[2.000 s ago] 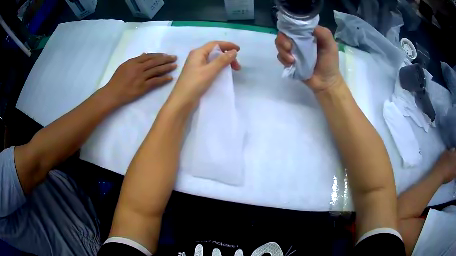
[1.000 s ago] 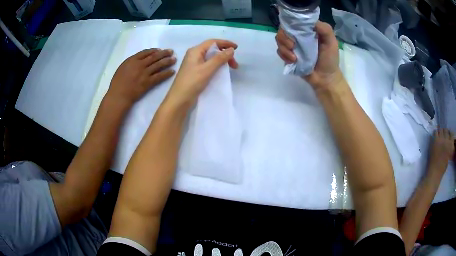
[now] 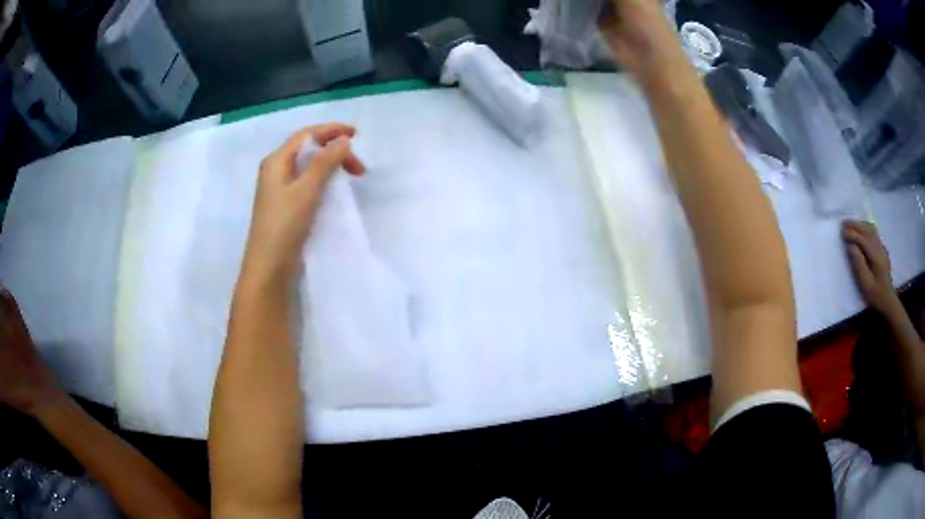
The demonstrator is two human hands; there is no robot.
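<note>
My left hand (image 3: 302, 188) pinches the top end of a flat, empty white protective bag (image 3: 360, 314) that hangs down across the white sheet. A handheld fan in a white bag (image 3: 499, 93) lies at the table's back edge, its dark grey head (image 3: 440, 47) sticking out to the upper left; no hand touches it. My right hand (image 3: 634, 30) is blurred at the top edge, partly cut off, against crumpled whitish film (image 3: 568, 32). Its fingers are mostly hidden, so its grip cannot be told.
Pale boxes (image 3: 337, 39) stand on the dark green surface behind the white-covered table (image 3: 487, 335). At the right lie a dark grey fan (image 3: 749, 109), a white disc (image 3: 701, 43) and a translucent bag (image 3: 820, 132). Other people's hands are at the left edge (image 3: 18, 350) and right (image 3: 868, 262).
The bagged fan has left my right hand and lies on the table. My right hand has moved up to the film. The view has shifted; my left hand still holds the empty bag.
</note>
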